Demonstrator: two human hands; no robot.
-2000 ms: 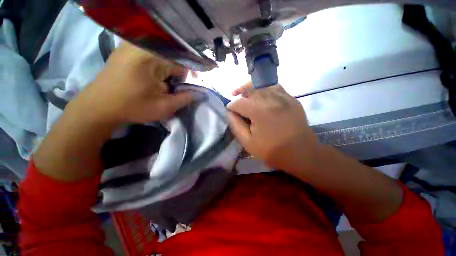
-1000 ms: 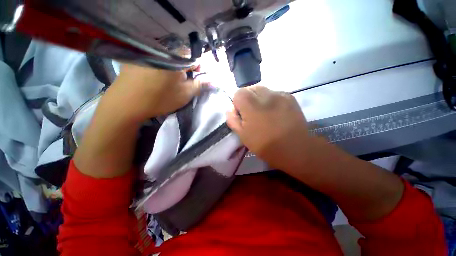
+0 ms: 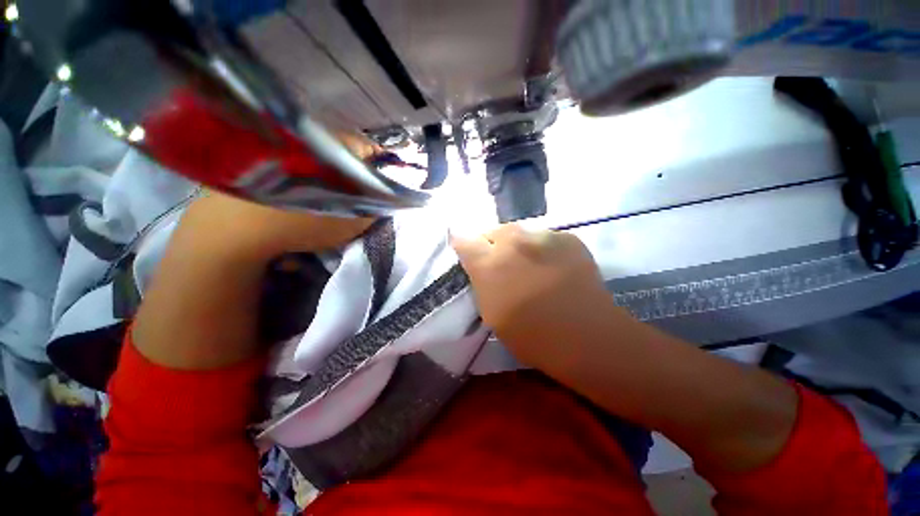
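Observation:
A white and dark grey garment piece hangs from the needle area over the front edge of the machine bed towards my lap. My right hand grips its edge just below the dark cylindrical attachment. My left hand is at the garment left of the needle; its fingers are mostly hidden behind the machine head and partly washed out by bright light. The presser foot and needle area is overexposed, so the stitch point cannot be made out.
Black-handled scissors with a green part lie at the right of the machine bed. A ruler strip runs along the front edge. White and grey cloth is piled at left, and more cloth lies below at right.
The view has shifted, and more of the machine head and the scissors now show. The garment hangs flatter, its dark band straighter. My left fingers have gone further behind the head.

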